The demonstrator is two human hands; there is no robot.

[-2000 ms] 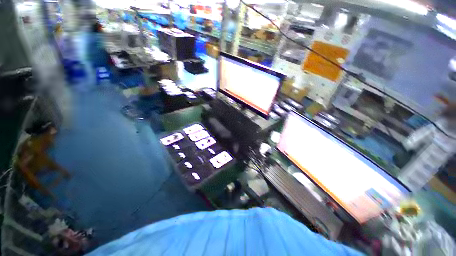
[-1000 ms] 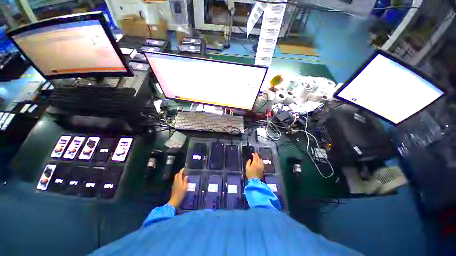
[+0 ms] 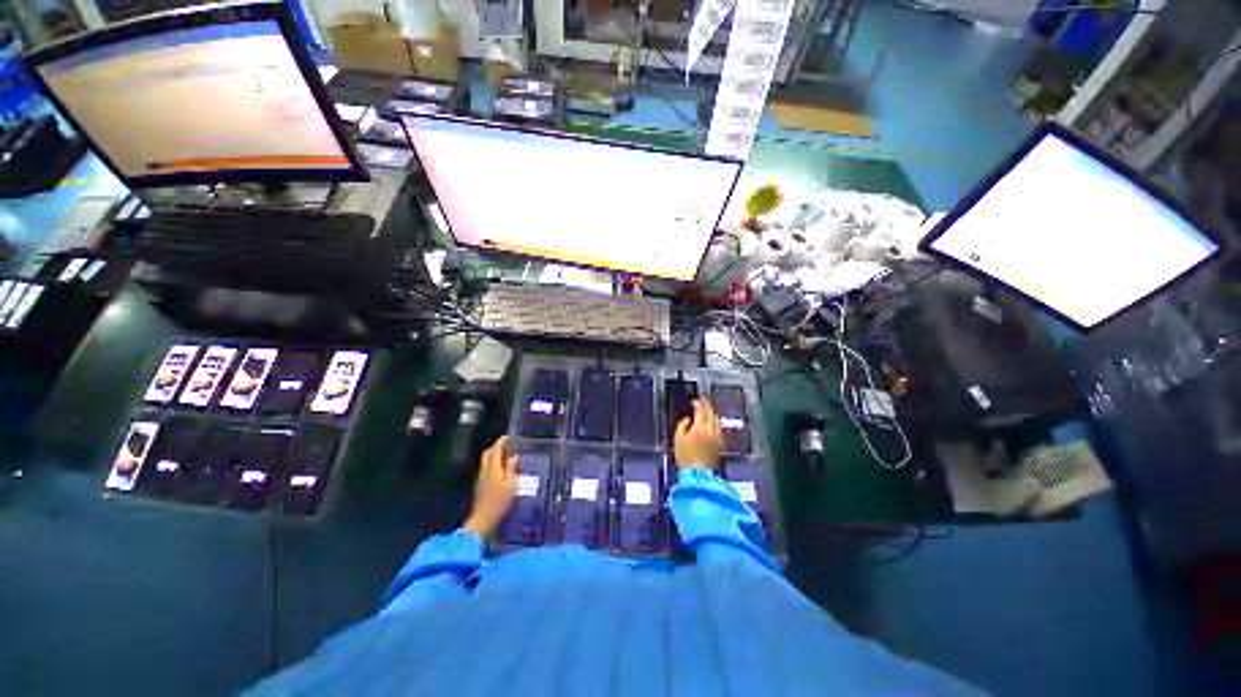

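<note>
A clear phone tray with two rows of dark smartphones lies in front of me on the green mat. The near-row phones bear small white rectangles. My left hand rests at the tray's left edge, beside the near-left phone, its fingers slightly apart and holding nothing visible. My right hand lies over a dark phone in the back row, fingertips on it; whether they grip it cannot be told. My right hand and sleeve hide part of the tray.
A second tray of phones, some screens lit, lies left. Dark cylindrical devices stand between the trays, another to the right. Behind are a keyboard, a monitor, white cables and label rolls. Further monitors stand left and right.
From two seconds ago, the view has swung from the bench's left side to the near tray, and both hands came into view. Since one second ago, both hands have stayed nearly in place.
</note>
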